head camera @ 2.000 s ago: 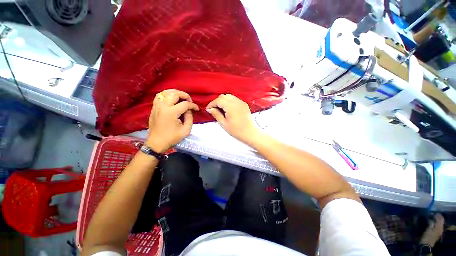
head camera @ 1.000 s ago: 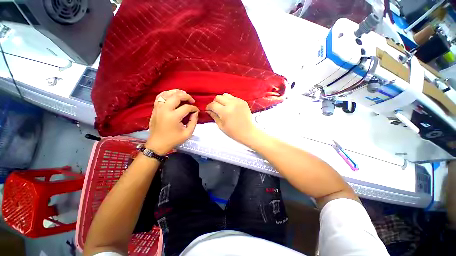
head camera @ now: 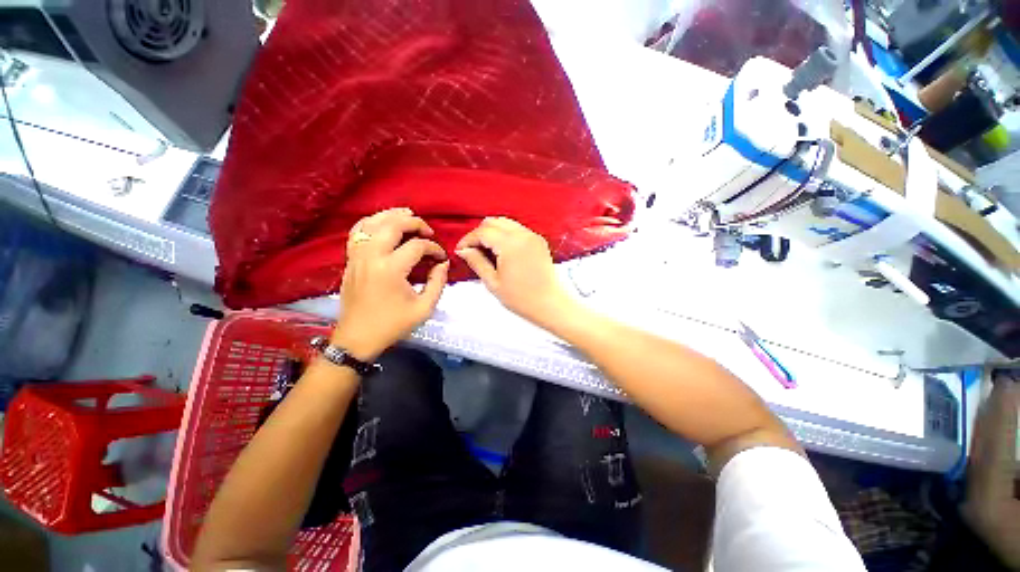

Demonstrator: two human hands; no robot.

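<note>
A dark-red patterned fabric piece (head camera: 414,89) lies on the white table, with a brighter plain red band (head camera: 492,192) along its near side. My left hand (head camera: 386,279) and my right hand (head camera: 509,266) are at the near edge, fingertips facing each other with a small gap. Both hands pinch at the red fabric edge. Whether a thread or needle is between the fingertips is too small to tell.
A white and blue sewing machine head (head camera: 772,145) stands at right, a grey machine (head camera: 168,56) upper left. Pink and blue snips (head camera: 767,355) lie on the table (head camera: 537,355). A pink basket (head camera: 213,413) is beside my legs, a red stool (head camera: 78,447) at left.
The hands stay at the same fabric edge with slight finger shifts. The view has shifted a little. A person's arm shows more at the right edge than two seconds ago.
</note>
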